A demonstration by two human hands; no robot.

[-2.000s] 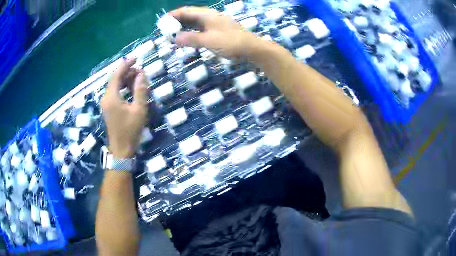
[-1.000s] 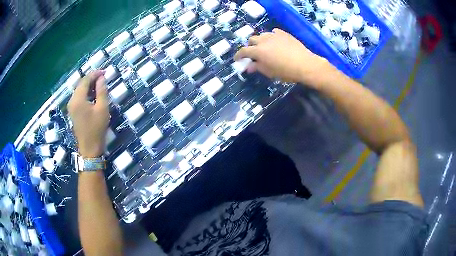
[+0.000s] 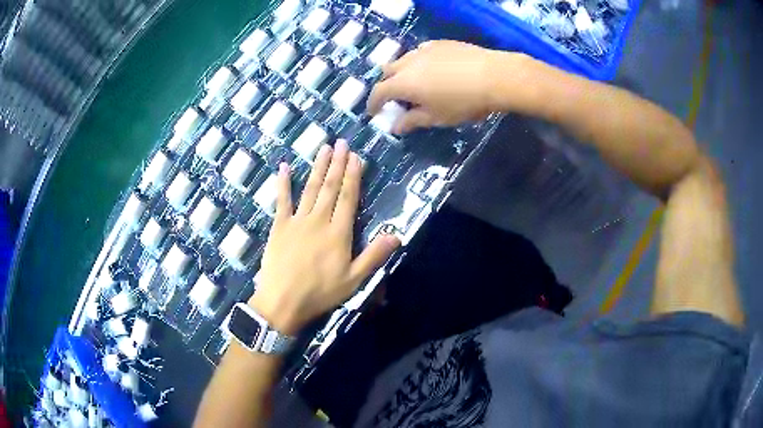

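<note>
The clear blister tray [image 3: 418,196] lies in front of me, with rows of white wired components [image 3: 234,243] in its pockets. My right hand [image 3: 439,84] has its fingers closed around a white component [image 3: 388,116] at the tray's right part, low over a pocket. My left hand [image 3: 314,242] lies palm down with fingers spread over the tray's near middle, covering some pockets. No component shows in it, and what is under the palm is hidden. The near edge of the tray shows strong glare.
Loose white components [image 3: 125,302] lie jumbled left of the tray. A blue left bin [image 3: 104,380] and a blue right bin [image 3: 519,38] hold more. The green conveyor [image 3: 109,159] runs beyond the tray behind a pale rail [image 3: 94,280]. A plain white block [image 3: 391,8] sits at the tray's far right corner.
My left hand has moved right from the tray's left side and now lies flat with fingers spread. My right hand stays near the tray's right part with a component. The view has turned.
</note>
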